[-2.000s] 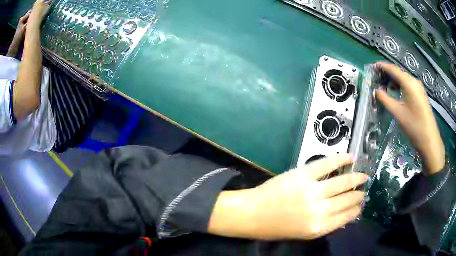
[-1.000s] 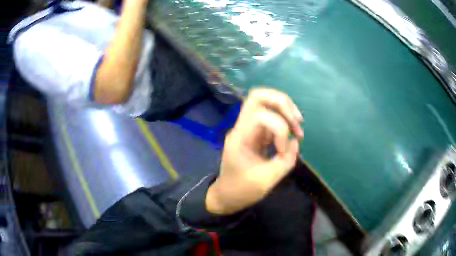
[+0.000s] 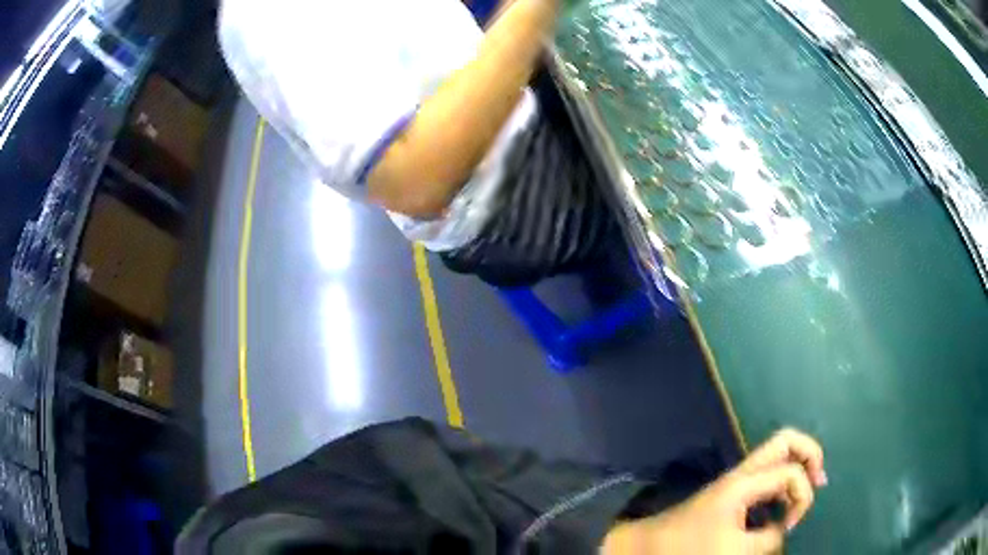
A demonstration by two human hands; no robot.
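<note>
My left hand (image 3: pixel 731 507) is at the bottom right, over the bench's front edge, its fingers curled in a loose loop. The hand is cut off by the lower rim, and I cannot tell whether a small part is between the fingertips. My right hand is out of the picture. A clear blister tray (image 3: pixel 693 163) with rows of round pockets lies on the green bench (image 3: pixel 867 358) at the upper right, with strong glare on it. A pale sliver at the bottom right corner is too cut off to name.
A seated person in a white top (image 3: pixel 336 87) is beside the bench, an arm reaching towards it. A blue stool (image 3: pixel 563 341) stands below them. Grey floor (image 3: pixel 336 325) with yellow lines lies left of the bench. Shelves with brown boxes (image 3: pixel 125 255) are at the far left.
The view has swung left towards the floor and shelves. The three-hole housing has left view, and so has my right hand. My left hand came off the housing and now appears lower right, fingers curled.
</note>
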